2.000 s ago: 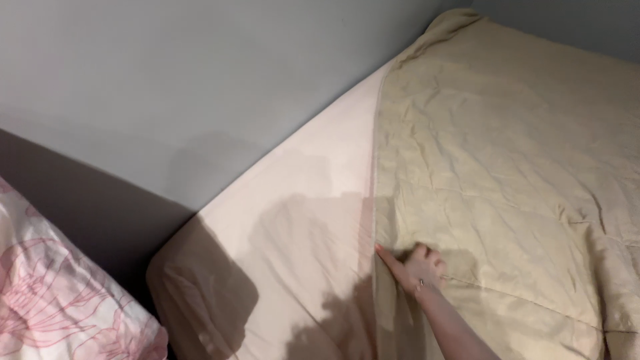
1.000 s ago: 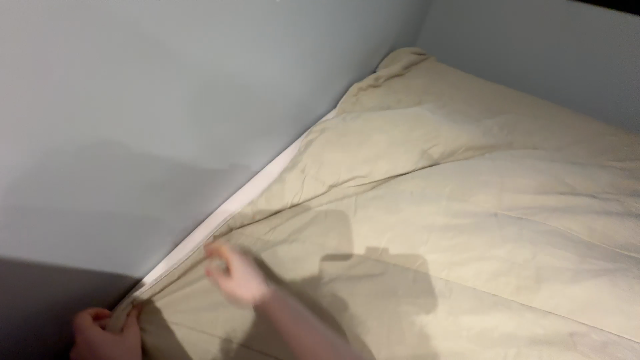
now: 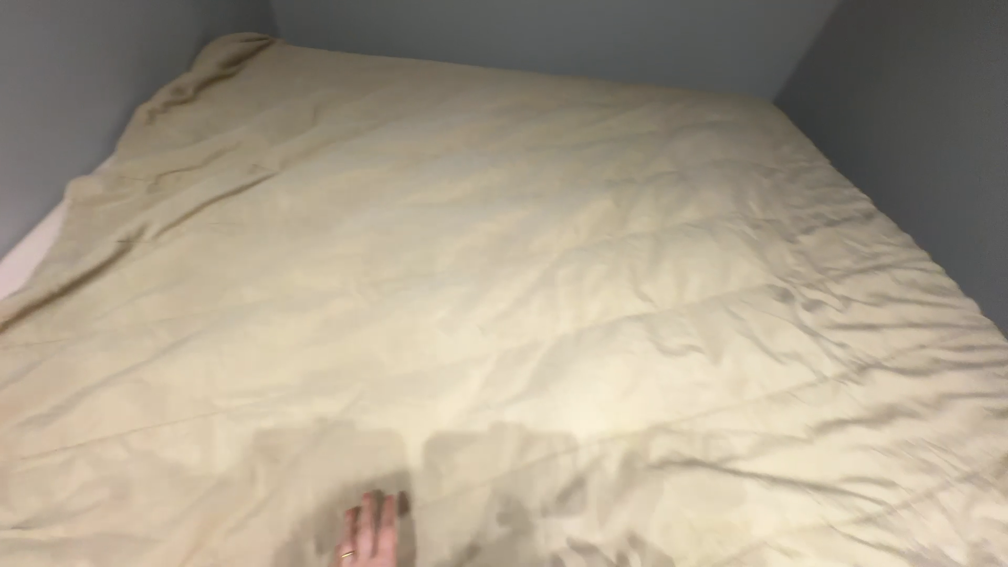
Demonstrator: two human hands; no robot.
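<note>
A beige quilted bed cover (image 3: 472,283) lies spread over the bed, with wrinkles running across it and tighter puckers down its right side. At the lower edge of the head view, left of centre, the fingers of what looks like my left hand (image 3: 368,535) reach over the cover. They are straight and slightly apart, hold nothing, and one bears a thin ring. The rest of this hand is cut off by the frame. A strip of pale pink sheet (image 3: 30,250) shows beyond the cover's left edge. My right hand is out of view.
Grey walls stand on the left (image 3: 71,87), at the far end (image 3: 512,35) and on the right (image 3: 906,118), close along the bed. At the far left corner, the cover is bunched into a rumpled fold (image 3: 236,51). Dark shadows fall across the near part.
The cover now lies over most of the pink sheet that showed two seconds ago. One second ago both hands were at its left edge; that hold is no longer seen. The view has swung right.
</note>
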